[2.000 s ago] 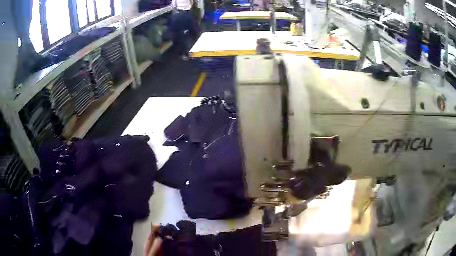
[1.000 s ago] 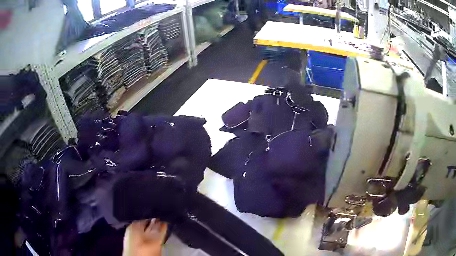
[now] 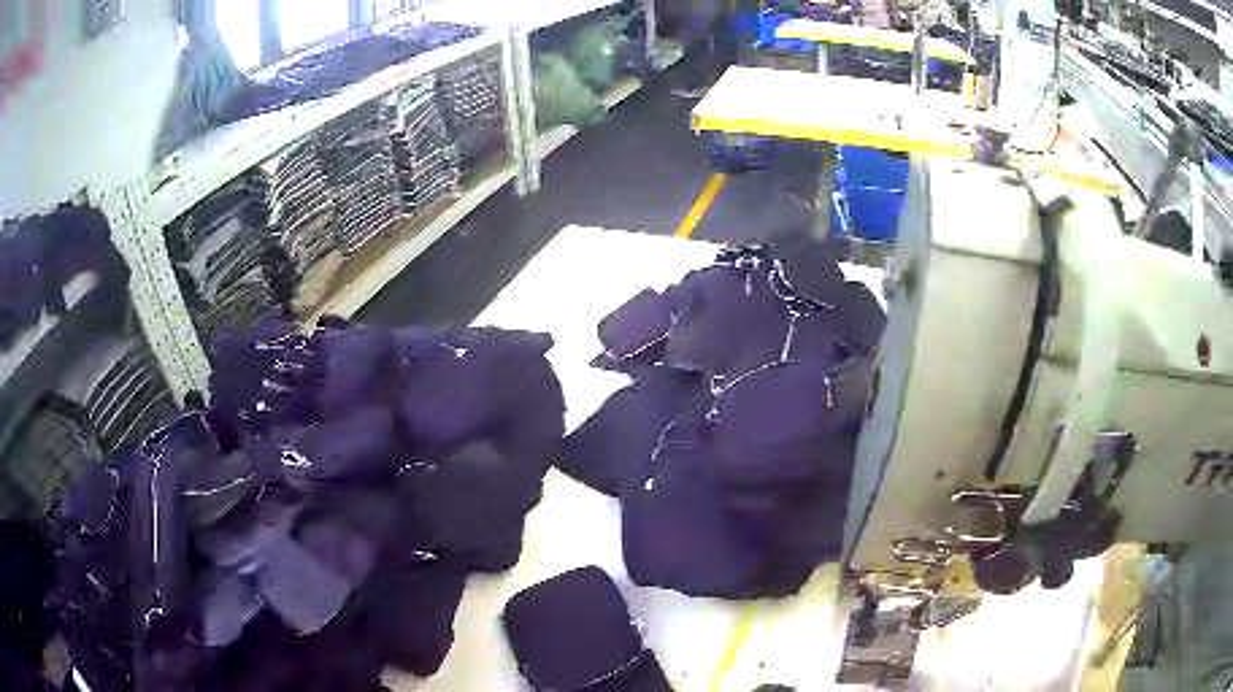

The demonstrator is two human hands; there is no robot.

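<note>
No hand is in view; neither my left hand nor my right hand shows. A small dark cloth piece (image 3: 579, 630) with a rounded end lies on the white sewing table (image 3: 541, 548) near the bottom edge, its lower part cut off by the frame. A heap of dark cloth pieces (image 3: 744, 446) with pale thread lines lies on the table left of the sewing machine (image 3: 974, 352). A larger dark heap (image 3: 392, 433) lies further left. The needle and presser foot area (image 3: 906, 595) shows small metal parts, blurred.
Shelving (image 3: 521, 108) with stacked cut pieces (image 3: 365, 183) runs along the left wall below windows. Behind the sewing table are a dark floor with a yellow line (image 3: 700, 206), another white table with a yellow edge (image 3: 811, 111) and a blue container (image 3: 869, 189).
A hand held a dark piece over the left heap one second ago and is now out of view. A dark piece now lies at the bottom centre. The view has turned left since the earliest frame.
</note>
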